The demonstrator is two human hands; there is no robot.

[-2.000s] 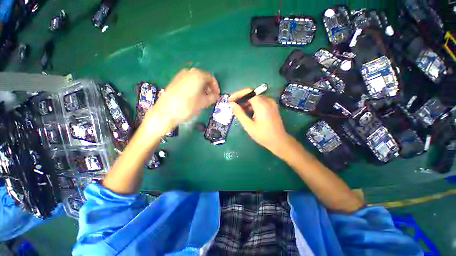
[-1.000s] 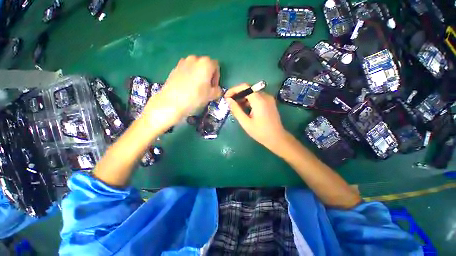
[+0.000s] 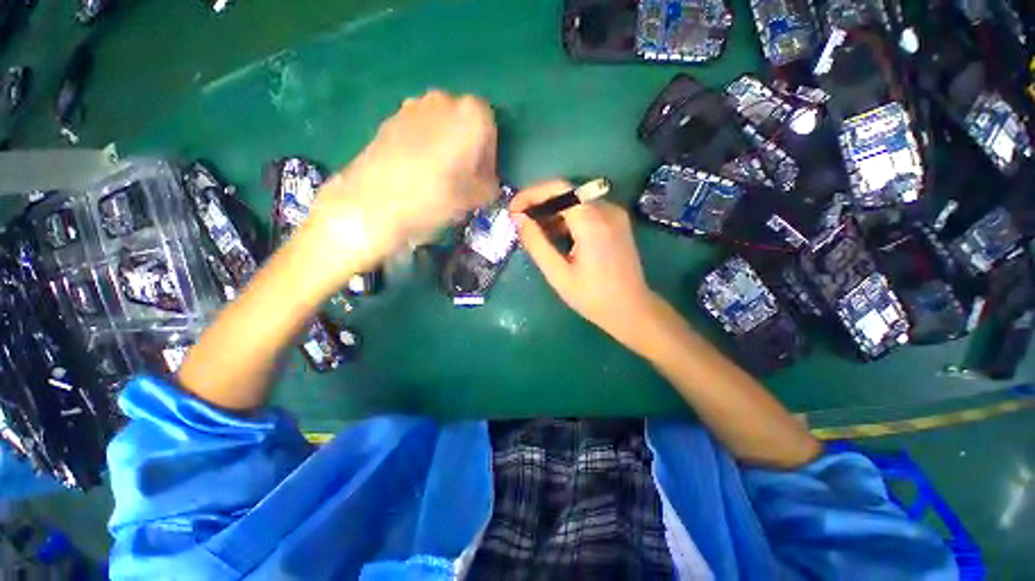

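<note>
A small open phone [image 3: 486, 247] lies tilted on the green bench mat in front of me, its board side up and a white strip at its lower end. My right hand [image 3: 581, 244] holds a dark pen-like tool with a pale end [image 3: 573, 198] like a pen, its tip side at the phone's upper right. My left hand [image 3: 437, 153] is curled above and left of the phone's top end. It is blurred, its fingertips are hidden, and I cannot tell whether it holds anything.
Many open phones [image 3: 883, 159] lie piled at the right. A clear blister tray [image 3: 136, 244] with phones is at the left, beside black glossy parts [image 3: 57, 375]. A few phones [image 3: 297, 187] lie between the tray and my left forearm. A blue frame [image 3: 925, 499] is at the lower right.
My left hand has shifted up and slightly left in the picture. The bench things at the left have shifted left. The right hand keeps hold of the tool at the phone.
</note>
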